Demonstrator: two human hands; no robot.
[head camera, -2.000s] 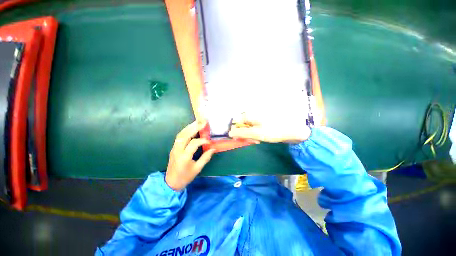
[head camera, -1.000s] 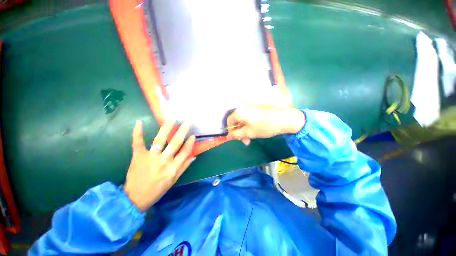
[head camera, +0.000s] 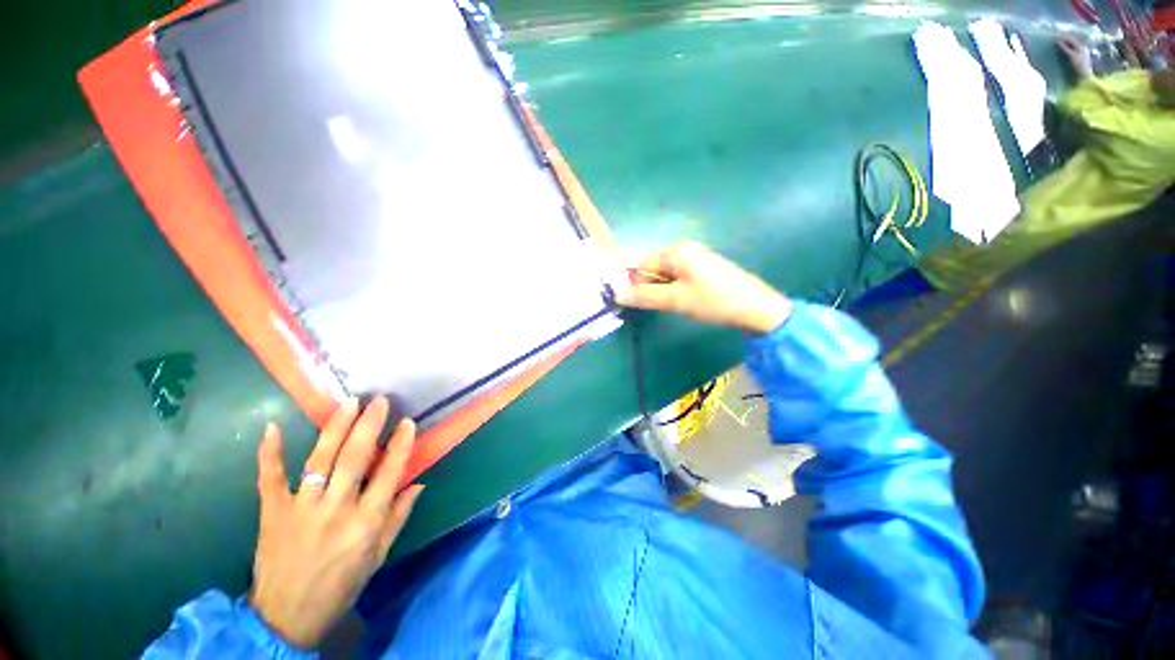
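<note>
A shiny grey laptop lid panel (head camera: 374, 194) lies tilted in a red-orange tray (head camera: 193, 219) on the green bench. A black adhesive strip (head camera: 515, 355) runs straight along the panel's near edge. My left hand (head camera: 329, 496) is spread, with its fingertips on the near left corner of the panel and tray. My right hand (head camera: 689, 286) pinches at the near right corner, at the strip's end. A thin dark length hangs below that hand over the bench edge.
Looped yellow-and-black strips (head camera: 892, 194) and white sheets (head camera: 969, 142) lie to the right. A person's yellow sleeve (head camera: 1121, 142) is at the far right. A whitish bin (head camera: 735, 471) with yellow scraps is below the bench. A green patch (head camera: 168, 384) is at left.
The view has turned, so the panel and tray appear slanted and further left. My right hand has moved along the near edge to the right corner, and more black strip lies along that edge.
</note>
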